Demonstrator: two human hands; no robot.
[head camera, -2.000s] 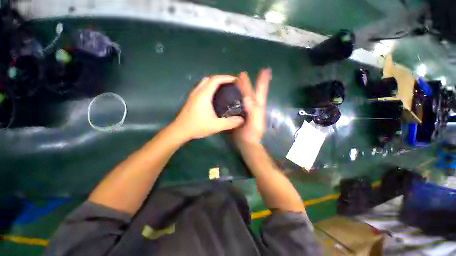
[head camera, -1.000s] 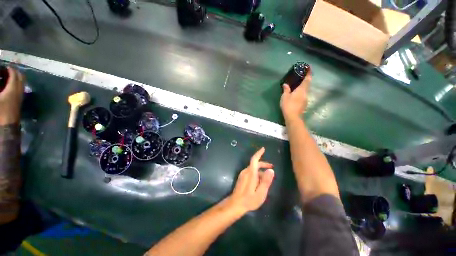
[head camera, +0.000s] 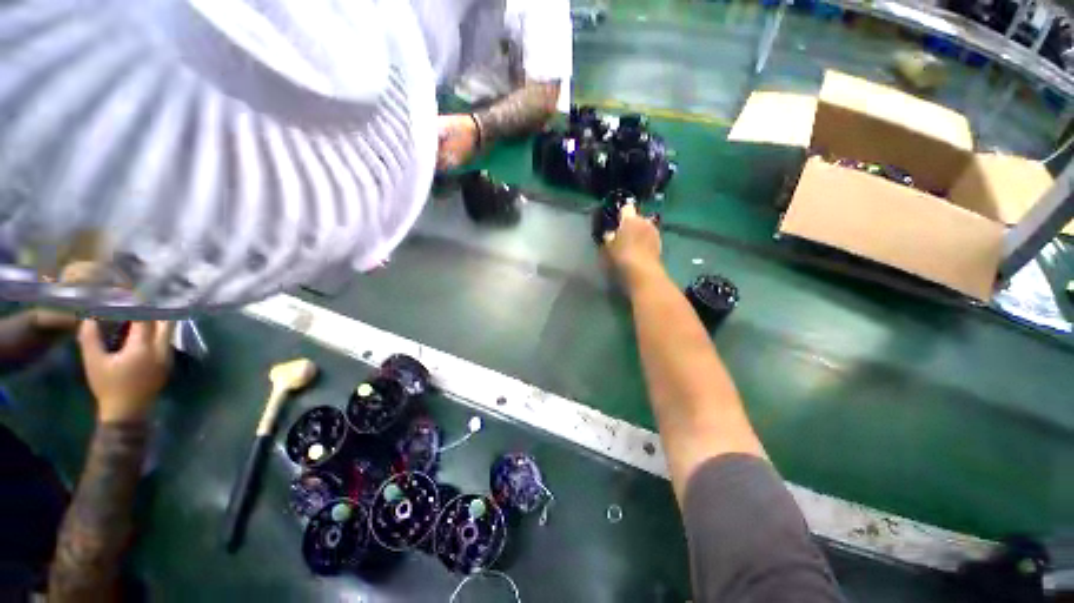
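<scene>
My right hand (head camera: 636, 245) reaches across the white rail and has its fingers on a black cylindrical housing (head camera: 611, 219) on the far side of the green belt. Another black cylinder (head camera: 714, 297) stands on the belt beside my forearm. My left hand is out of the picture. On the near bench lies a cluster of part-built black units (head camera: 404, 511) with green spots in their open ends. A wired round insert (head camera: 518, 481) sits at the cluster's right, and a thin white ring (head camera: 484, 589) is cut off by the bottom edge.
A ribbed extraction hose (head camera: 271, 153) fills the upper left. Other people's hands show at left (head camera: 125, 371) and beyond the belt (head camera: 457, 139). More black units (head camera: 607, 153) stand across the belt. An open cardboard box (head camera: 895, 230) is at right. A mallet (head camera: 269, 442) lies left of the cluster.
The view has swung toward the far side. My right hand has let go of the cylinder it held and is now on another farther left. My left hand has left the picture.
</scene>
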